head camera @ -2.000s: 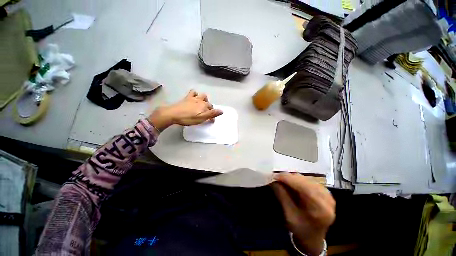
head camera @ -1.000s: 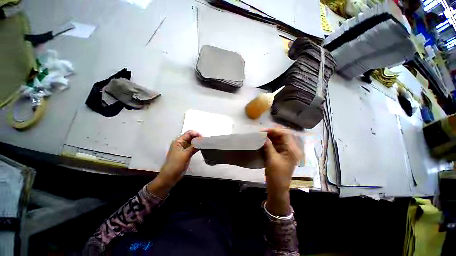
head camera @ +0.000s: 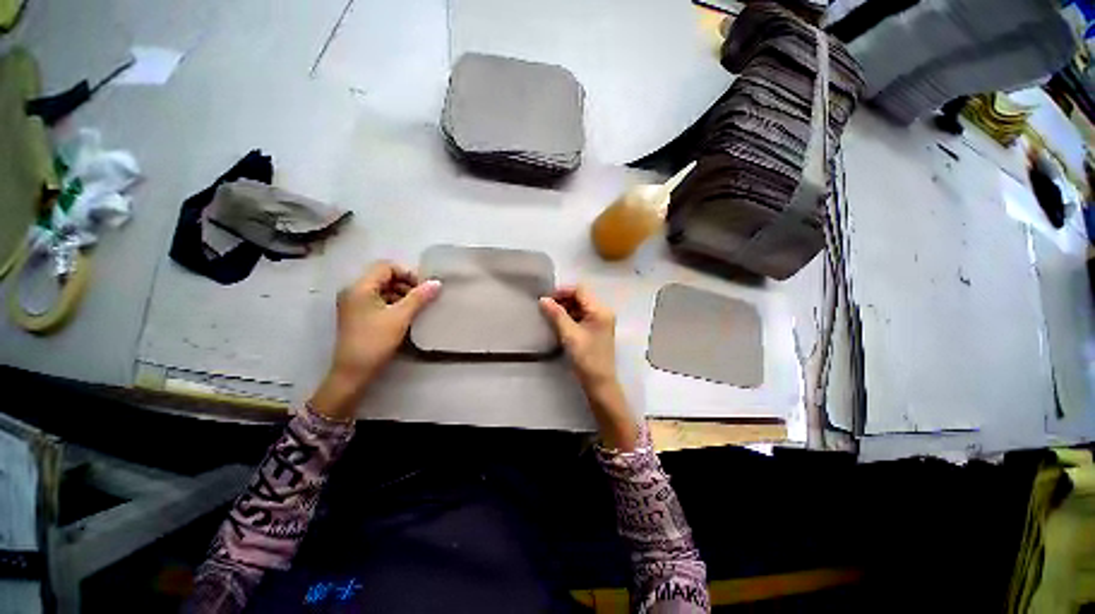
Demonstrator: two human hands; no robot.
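A grey panel (head camera: 486, 306) lies flat in front of me where the white piece was; the white piece is hidden. My left hand (head camera: 375, 321) grips its left edge with thumb and fingers. My right hand (head camera: 585, 339) grips its right edge. A single grey panel (head camera: 706, 336) lies to the right on the bench. The glue bottle (head camera: 627, 224) with amber contents lies behind, its pale nozzle pointing up and right. A stack of grey panels (head camera: 514, 114) sits behind the held panel.
A strapped bundle of grey panels (head camera: 763, 156) leans at the back right, with a pale grey stack (head camera: 973, 54) behind it. Black and grey scraps (head camera: 258, 220) lie to the left. A tape roll (head camera: 51, 300) and white crumpled plastic (head camera: 90, 198) are far left. The bench's front edge is near my wrists.
The grey panel, held up in both hands a second ago, is now lowered over the white piece's place and covers it. My hands have moved down to the bench with it.
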